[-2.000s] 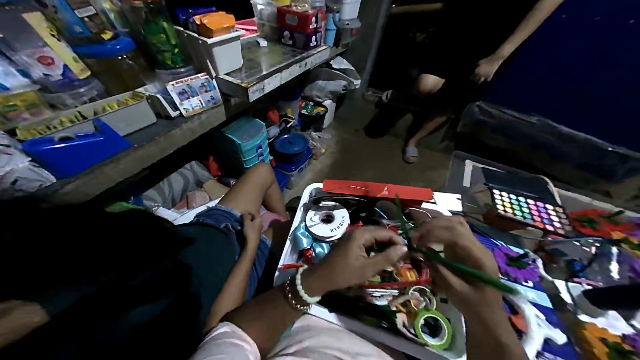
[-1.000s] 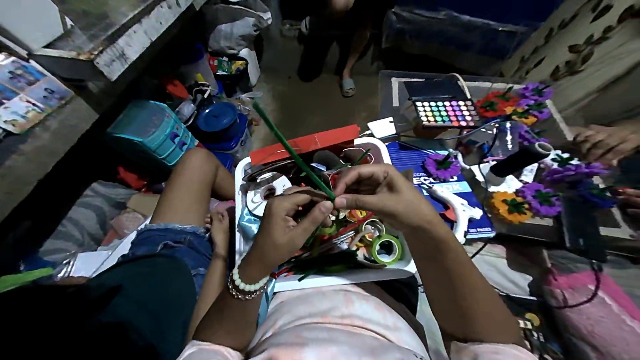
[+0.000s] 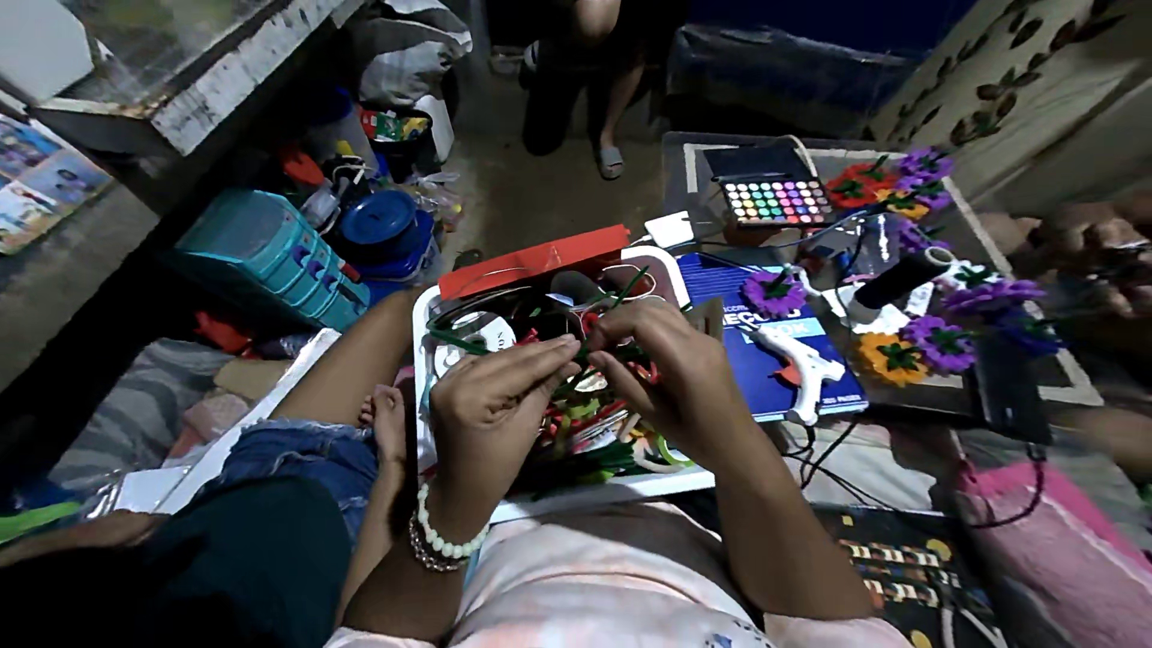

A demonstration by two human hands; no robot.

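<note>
My left hand (image 3: 504, 405) and my right hand (image 3: 661, 364) meet over a white plastic tray (image 3: 594, 493), pinching green stems, apparently pipe cleaners (image 3: 630, 286), between their fingertips. One green end sticks out left of my left hand, another rises above my right fingers. Inside the tray are a white ribbon spool (image 3: 486, 333), green and red craft bits and a roll of light green tape (image 3: 670, 452), partly hidden by my hands. A red box (image 3: 535, 263) lies along the tray's far edge.
Right of the tray are a blue record book (image 3: 706, 283), a white hot glue gun (image 3: 801, 364), craft flowers (image 3: 891, 358) and a colour palette (image 3: 776, 202). A seated person (image 3: 297, 468) is close on the left, beside teal drawers (image 3: 279, 256). Cables hang at the right.
The long green stem that pointed up and left from my fingers one second ago now shows as shorter ends on both sides of my hands. The view has swung right since the first frame.
</note>
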